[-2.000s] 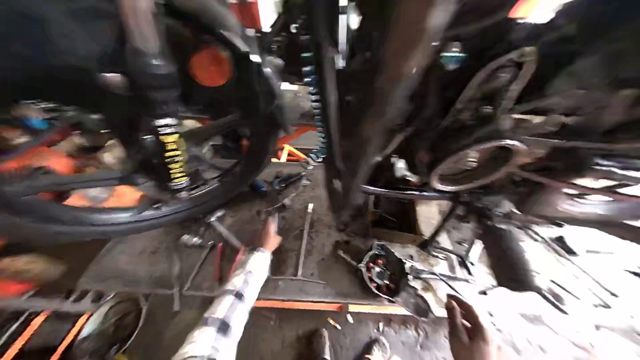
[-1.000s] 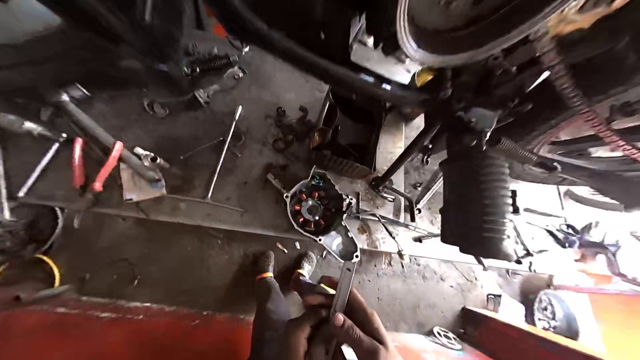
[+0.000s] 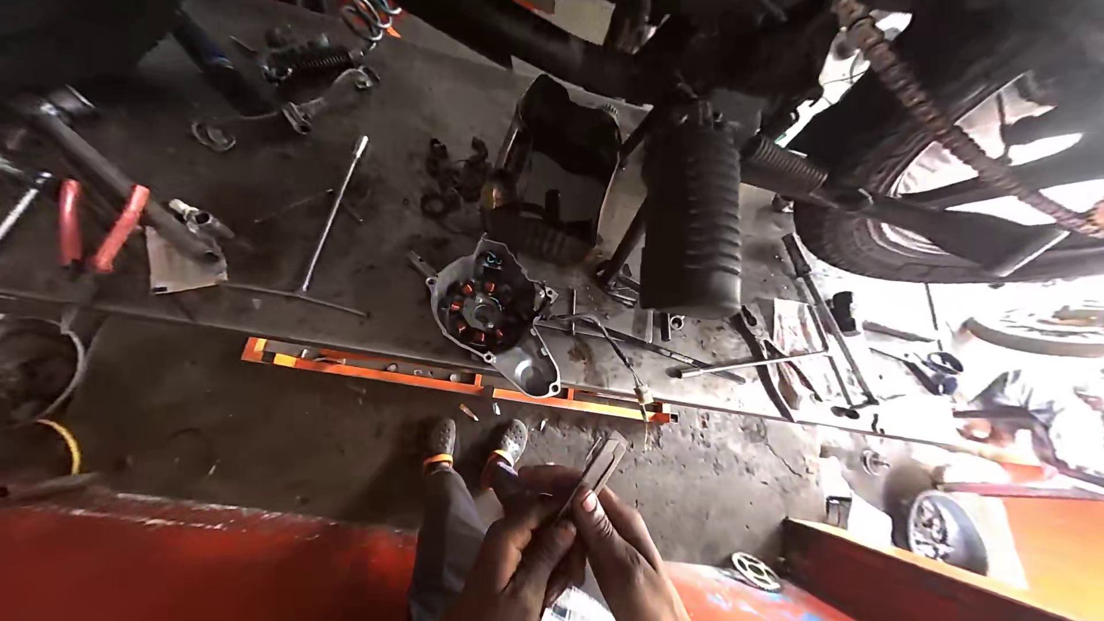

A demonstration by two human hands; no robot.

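Note:
My left hand (image 3: 526,539) and my right hand (image 3: 617,543) meet low in the view, both gripping a flat, slotted metal piece (image 3: 604,464) that tilts up to the right; its exact kind is unclear. Ahead of them an engine side cover with a stator (image 3: 483,312) rests at the platform's edge, copper windings facing up. A cable with a connector (image 3: 641,394) runs from its right side. Further left lie a T-handle wrench (image 3: 335,216) and a tool with red handles (image 3: 121,228).
An orange metal rail (image 3: 379,373) runs below the platform edge. A motorcycle's exhaust or ribbed cylinder part (image 3: 694,216) and wheel (image 3: 888,216) hang above right. Wrenches (image 3: 811,328) lie beneath. A red surface (image 3: 190,561) borders the near side, with a sprocket (image 3: 755,571) at right.
Two seconds ago my hands were apart, the left one reaching over the tools; now they are together on the metal piece. The view has swung down and to the right.

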